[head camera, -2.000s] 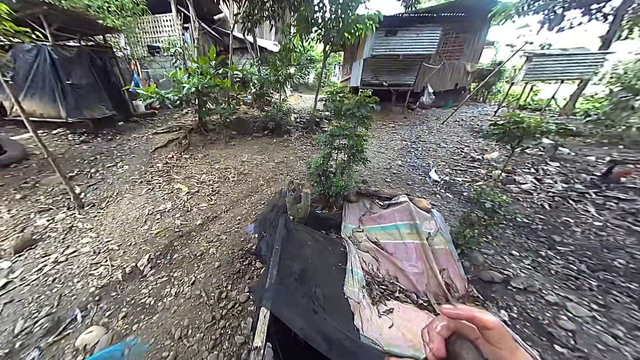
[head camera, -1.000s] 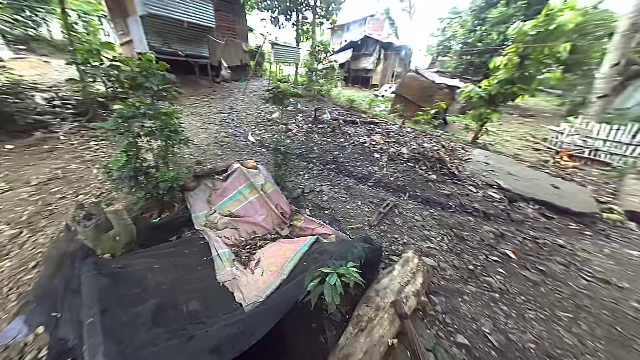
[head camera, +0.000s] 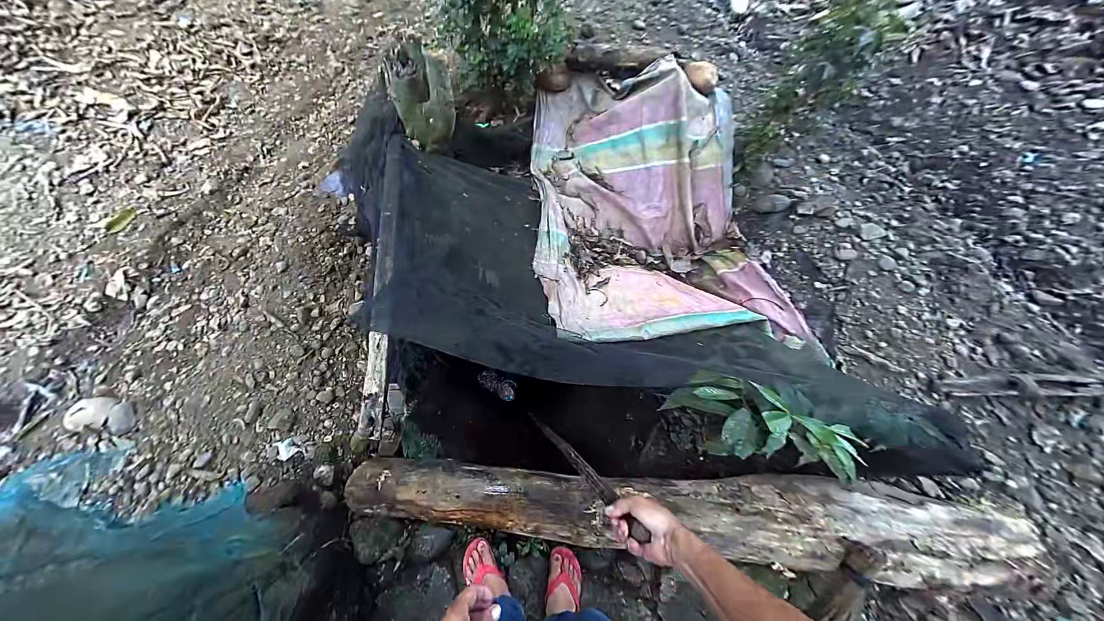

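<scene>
My right hand (head camera: 647, 528) grips the end of a dark wooden stick (head camera: 576, 457), which slants up and left over a log (head camera: 759, 517) toward a dark opening. At the bottom edge my left hand (head camera: 473, 602) shows only in part, near my feet in red flip-flops (head camera: 565, 576); whether it holds anything is unclear. Black netting (head camera: 474, 250) stretches beyond the opening, with a striped pink cloth or sack (head camera: 638, 190) over its right side. A small clear object (head camera: 498, 385) lies in the dark opening, its kind unclear.
A leafy green sprig (head camera: 768, 423) hangs at the opening's right. Blue-green netting (head camera: 138, 535) lies at lower left. A stump (head camera: 421, 95) and a shrub (head camera: 504, 43) stand at the far end. Stones and dry leaves cover the ground.
The view has swung right, then back left and down. The log, my feet and the dark opening now show. My right hand, seen two seconds ago holding a stick, is in view again.
</scene>
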